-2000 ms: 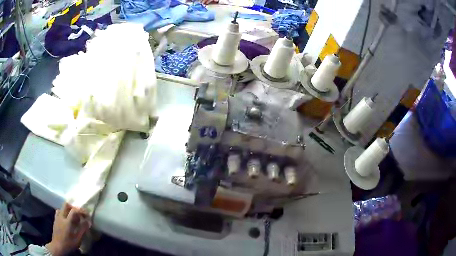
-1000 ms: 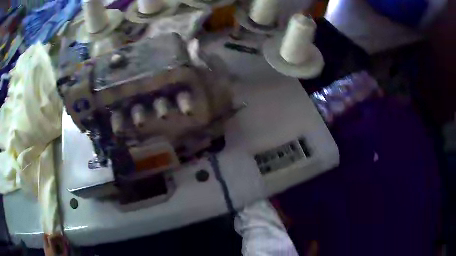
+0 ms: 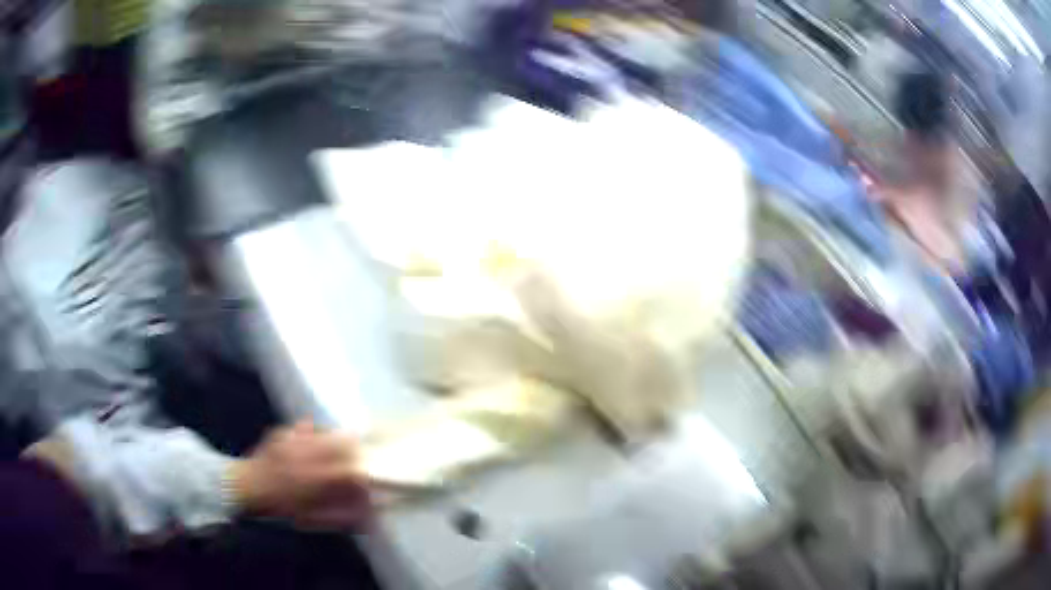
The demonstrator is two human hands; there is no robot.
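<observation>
The frame is strongly blurred. Cream garment pieces point(image 3: 599, 219) lie heaped on the white machine table point(image 3: 311, 300), with a strip reaching toward the table's front edge. My left hand point(image 3: 302, 475) is at that edge, at lower left, with its fingers closed on the end of the strip. My right hand is out of the picture. The overlock machine cannot be made out clearly; a pale blurred shape is at the bottom right of the heap.
A black surface point(image 3: 346, 110) lies behind and left of the heap. Blue cloth point(image 3: 772, 127) is at upper right. A striped garment heap or sleeve point(image 3: 92, 277) is at left. A blurred person point(image 3: 934, 173) is at far upper right.
The view has swung left, so the cream heap is now central and the machine head has left clear view. My left hand still holds the strip; the white sleeve at lower right is gone.
</observation>
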